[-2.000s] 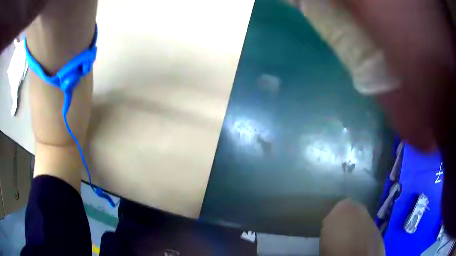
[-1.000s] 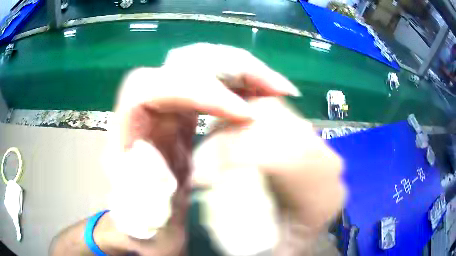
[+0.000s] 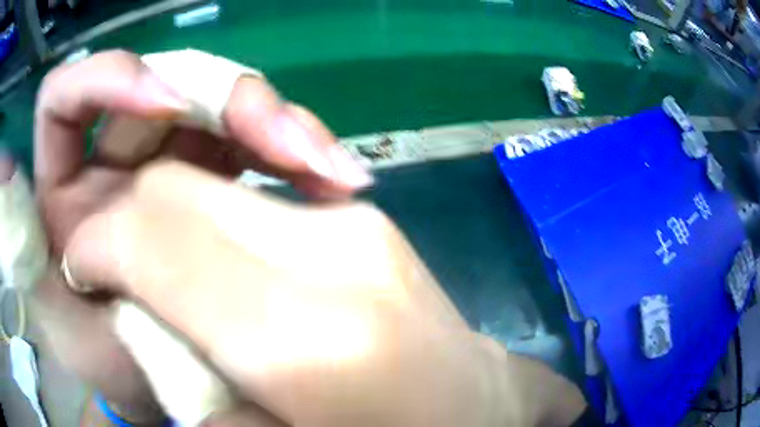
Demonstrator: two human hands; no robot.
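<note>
My right hand (image 3: pixel 292 292) is large and blurred across the lower middle, its back towards the camera. My left hand (image 3: pixel 62 158) is behind it at the left, its fingers bent over towards my right hand. The hands overlap. Off-white wraps show on several fingers. A blue wrist band (image 3: pixel 112 410) shows at the bottom left. A small pale edge shows between the hands, too little to name. The overlap hides the palms and several fingertips, so I cannot tell what either hand holds.
A blue sheet (image 3: pixel 608 221) at the right bears a pale housing shell (image 3: pixel 656 325), with more along its edges. The green belt (image 3: pixel 400 83) carries a white unit with yellow parts (image 3: pixel 562 90). A white tag (image 3: pixel 25 371) lies far left. A dark mat (image 3: pixel 450 225) lies beside the blue sheet.
Both hands have moved left and down in the picture, and more of my right hand's back shows. The view has shifted, so the blue sheet appears higher and further left.
</note>
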